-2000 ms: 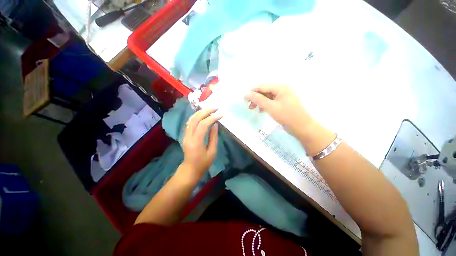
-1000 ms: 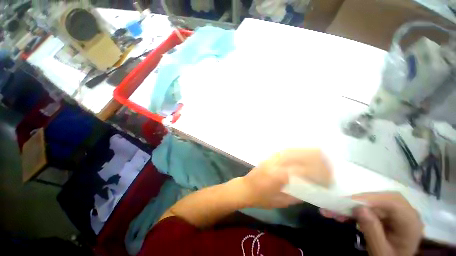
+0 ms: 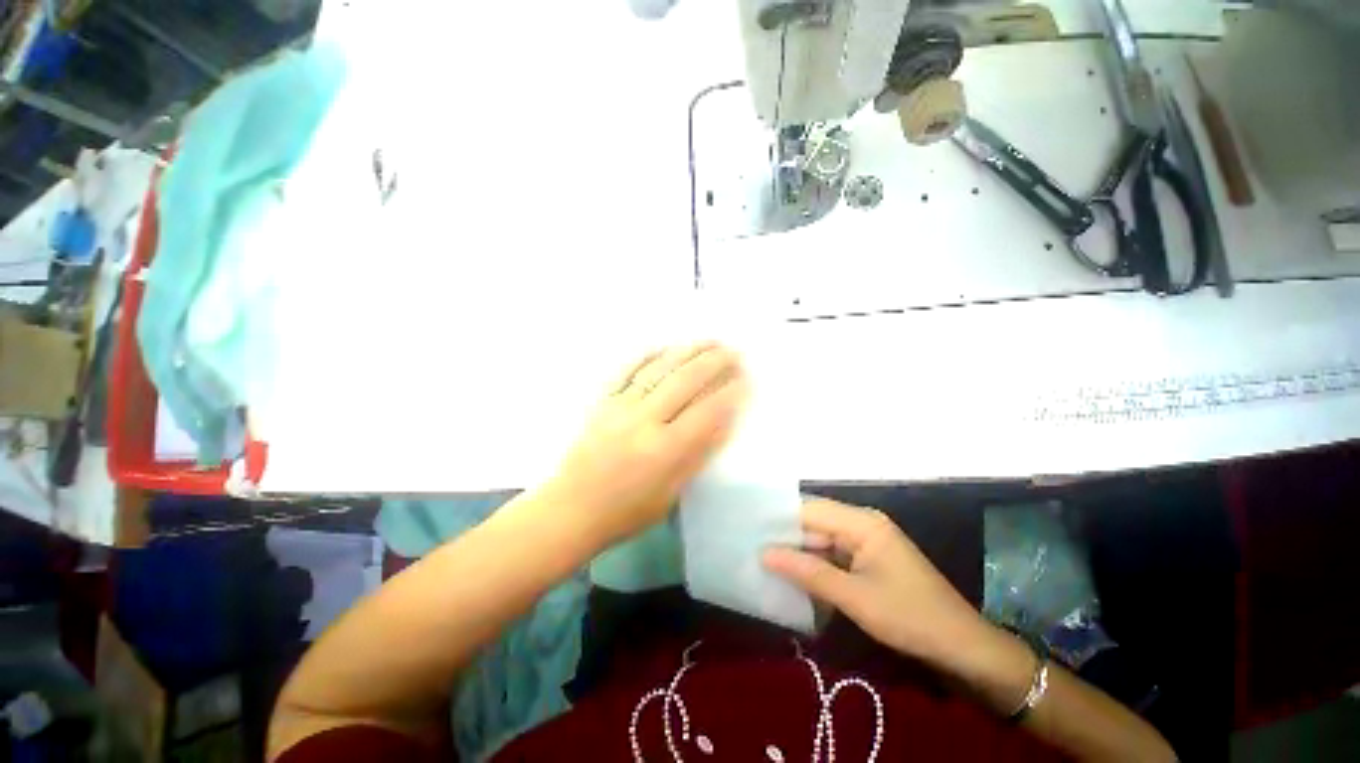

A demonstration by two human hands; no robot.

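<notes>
A pale aqua fabric piece [image 3: 746, 544] hangs over the table's front edge, its upper part washed out by glare on the white table. My left hand [image 3: 664, 432] lies over its upper left part, fingers pointing up and right; whether it grips or only presses cannot be told. My right hand [image 3: 865, 567] holds the piece's right side near its lower end, thumb on top. The presser foot and needle [image 3: 791, 172] of the sewing machine [image 3: 820, 60] stand above and beyond my hands, not touching the visible fabric.
Black-handled shears [image 3: 1156, 216], snips [image 3: 1037, 187], a tan knob [image 3: 934, 112] and a brown-handled tool [image 3: 1223, 142] lie right of the needle. A measuring scale [image 3: 1193, 394] runs along the front edge. Aqua fabric [image 3: 224, 254] lies over a red basket [image 3: 134, 403] at left. A plastic bag [image 3: 1040, 574] is below the table.
The view has swung right to the machine. My hands have come from the basket side to the table's front edge. My right hand has taken hold of the pale piece.
</notes>
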